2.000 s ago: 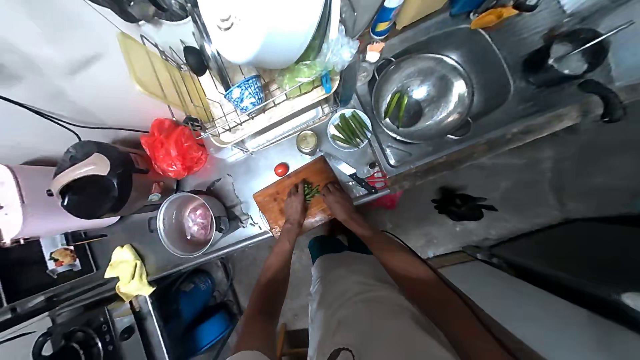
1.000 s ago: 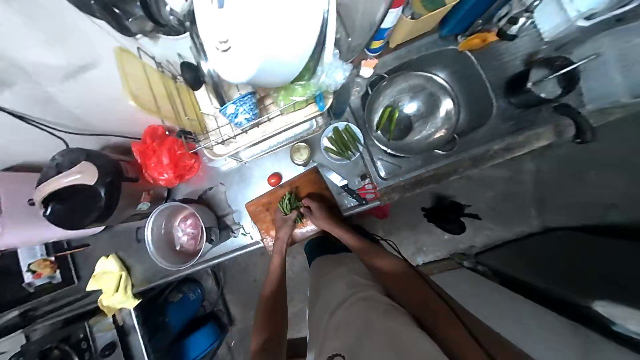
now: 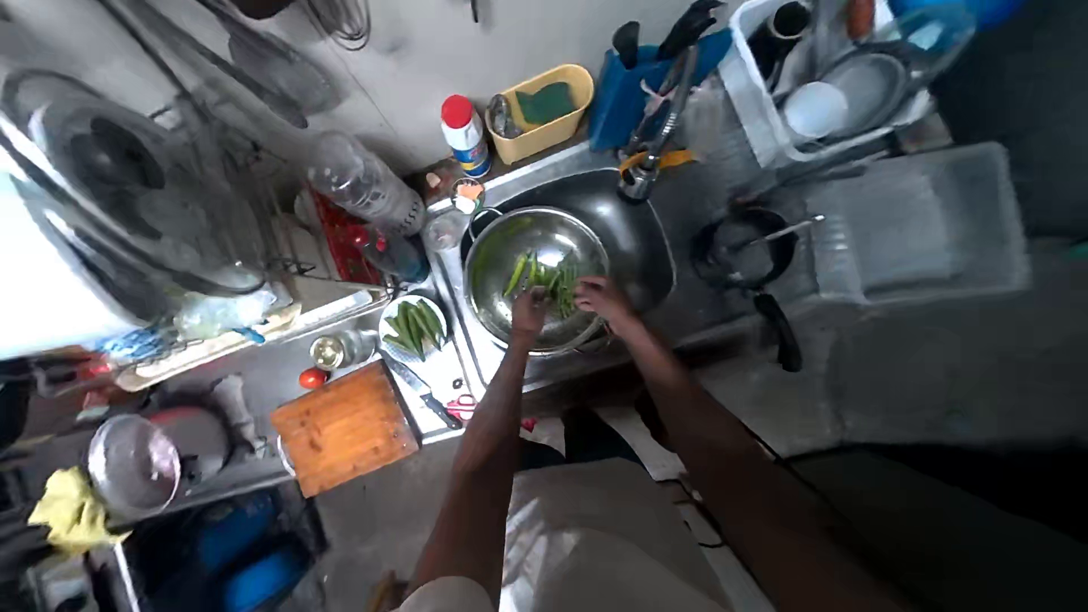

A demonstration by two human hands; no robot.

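Both hands are inside a steel bowl [image 3: 497, 319] that sits over the left part of the sink. Green bean pieces [image 3: 561, 285] lie in it between my left hand [image 3: 529, 313] and my right hand [image 3: 605, 299]; whether either hand still grips any cannot be made out. Longer green pods [image 3: 516, 275] rest beside them. To the left, a white plate [image 3: 387, 318] holds okra pods [image 3: 413, 328]. A kitchen knife [image 3: 422, 391] and red-handled scissors [image 3: 461, 407] lie between the bowl and a bare wooden cutting board [image 3: 344, 425]. A tomato [image 3: 313, 378] is above the board.
The sink basin [image 3: 650, 246] has a faucet [image 3: 639, 177] at its back. A black pan [image 3: 748, 251] stands right of it, its handle over the counter edge. Behind are a red-capped bottle [image 3: 463, 136] and a yellow caddy [image 3: 548, 136]. A glass jar [image 3: 330, 351] stands near the plate.
Both hands have moved from the cutting board to the steel bowl. The cut green pieces, earlier on the board and in the hands, are now in the bowl area. The view has shifted right.
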